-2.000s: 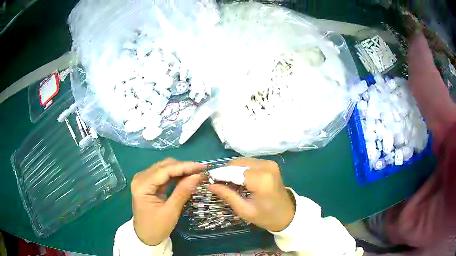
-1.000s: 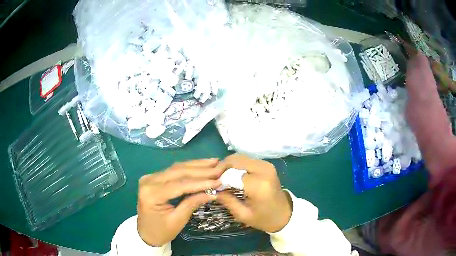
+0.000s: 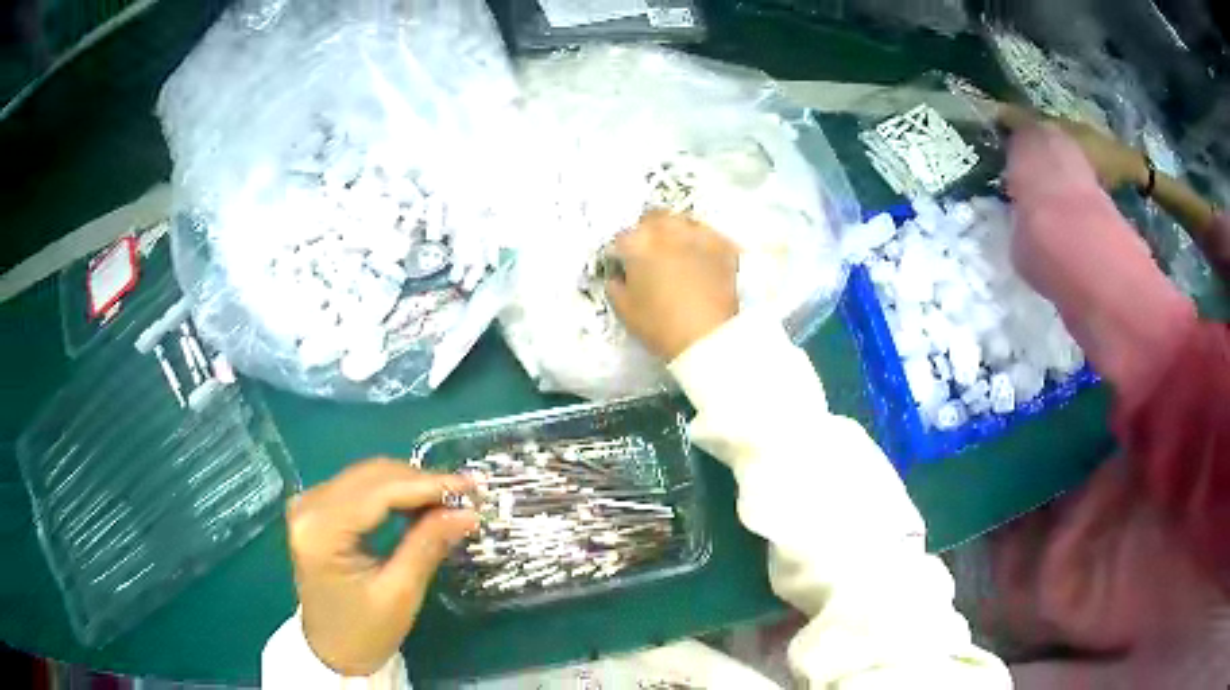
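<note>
My left hand (image 3: 362, 559) is at the left edge of the clear shaft tray (image 3: 695, 555). Its thumb and fingers pinch a small shiny part (image 3: 457, 500), too small to make out fully. The tray is full of loose metal shafts (image 3: 567, 526) with pale and dark sections. My right hand (image 3: 675, 280) is over the opening of the right parts bag (image 3: 796, 175), its fingertips at the small slender parts (image 3: 669, 189). Whether it holds anything cannot be told.
The left bag (image 3: 223, 95) holds chunky white pieces. The slotted tray (image 3: 149, 485) is at left, with a few shafts with white ends at its top, near a red-bordered card (image 3: 113, 278). At right are a blue bin (image 3: 890, 404) of white caps and a person's pink sleeve (image 3: 1079, 243).
My right hand has left my left hand and moved up to the right bag. My left hand has moved slightly left, uncovering the shaft tray. The white piece at my right fingers no longer shows.
</note>
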